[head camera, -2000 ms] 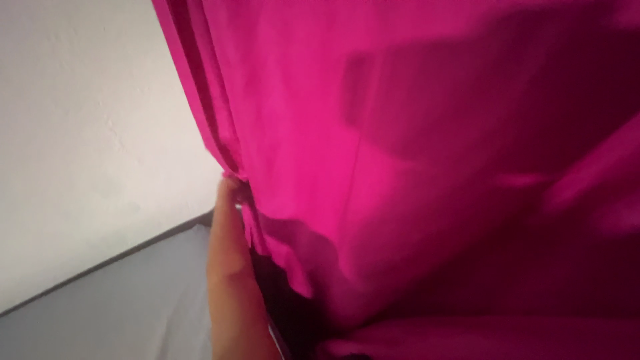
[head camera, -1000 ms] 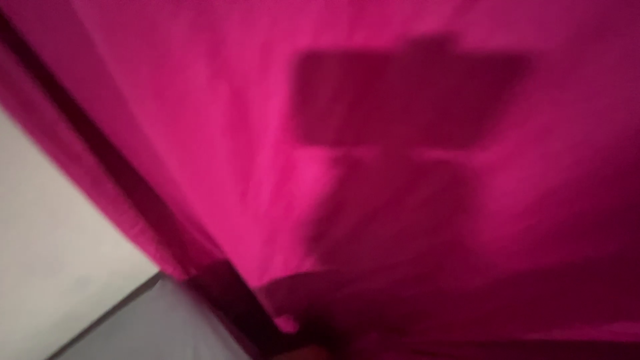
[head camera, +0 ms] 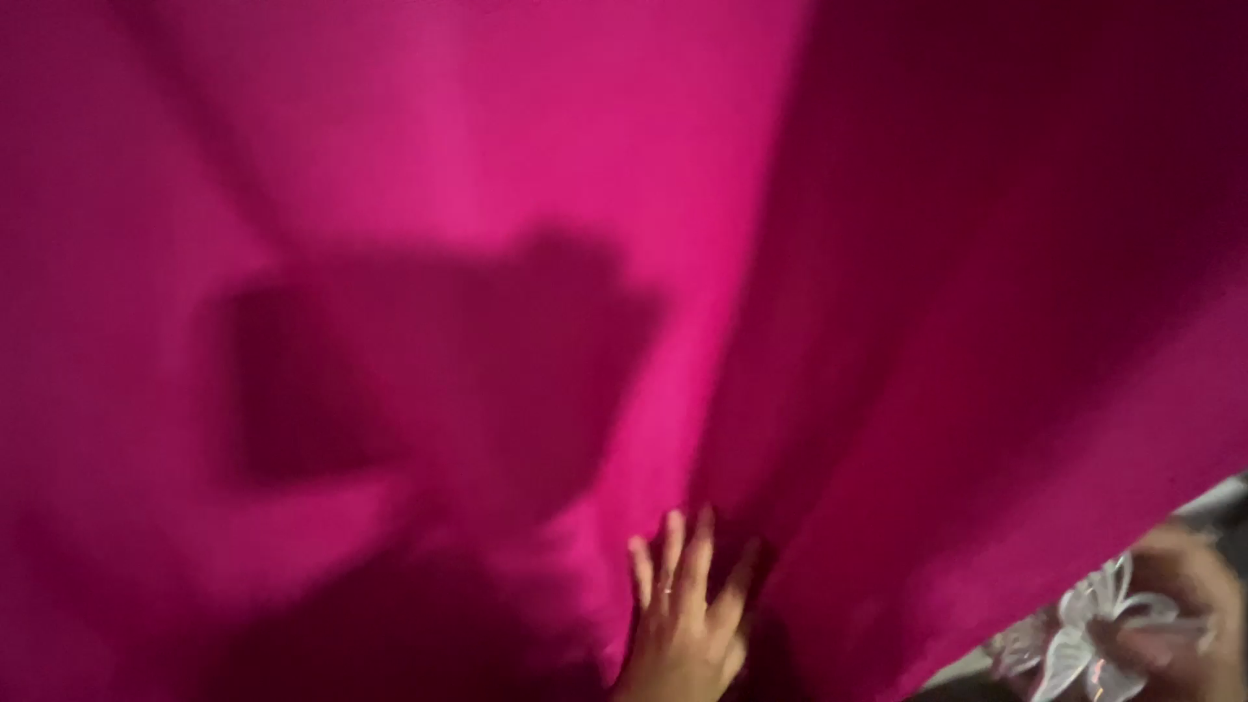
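Note:
Bright pink fabric (head camera: 546, 146), hanging like a curtain, fills most of the head view in broad folds. Low in the middle, my left hand (head camera: 687, 614) lies against it with fingers spread and the back of the hand showing. At the lower right corner, my right hand (head camera: 1185, 595) is blurred and partly out of frame. Its fingers curl around a clear, butterfly-shaped ornament (head camera: 1097, 624), close beside the fabric's slanting lower edge. How the ornament is built at its back is hidden by the hand.
A dark, boxy shadow with a rounded top falls on the fabric left of the middle. Behind the right hand, past the fabric's edge, a strip of grey and dark background shows, too blurred to name.
The view has swung well away from the pale wall and grey surface at the left. My right hand with the clear ornament has come into view, and my left hand now shows spread on the fabric.

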